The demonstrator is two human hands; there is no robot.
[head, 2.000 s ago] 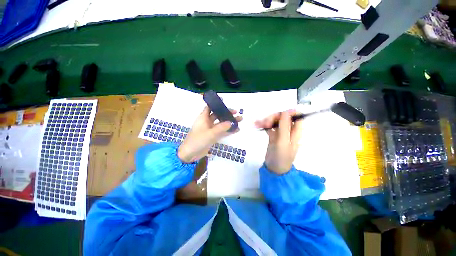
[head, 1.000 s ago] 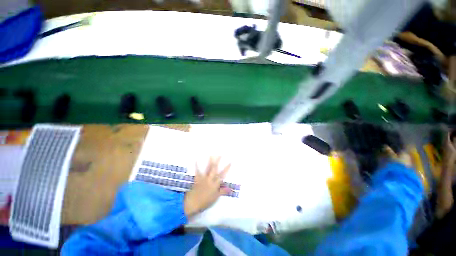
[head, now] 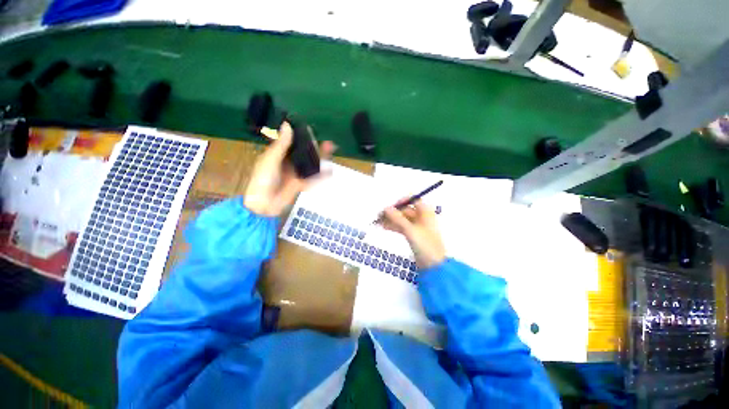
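Note:
My left hand (head: 272, 177) holds a black device housing (head: 303, 147) upright at the near edge of the green belt; it is slightly blurred. My right hand (head: 416, 229) holds a thin dark pen-like tool (head: 424, 193) over the sticker sheet in use (head: 340, 185). The tool's lower end is near the upper rows of small dark adhesive pieces (head: 352, 246). The sheet's upper part is bare white. Another black housing (head: 585, 232) lies on the white work sheet (head: 480, 264) at right.
A spare sticker sheet (head: 137, 220) lies on cardboard (head: 308, 291) at left. The green conveyor (head: 432, 112) carries several black housings. A metal upright (head: 591, 156) stands at right, beside a clear blister tray (head: 679, 307) with black units. A stray dark dot (head: 535, 328) lies on the white sheet.
One second ago my left hand was flat and empty on the sticker sheet and my right hand was at the tray. Now my left holds a housing by the belt and my right holds the tool over the sheet.

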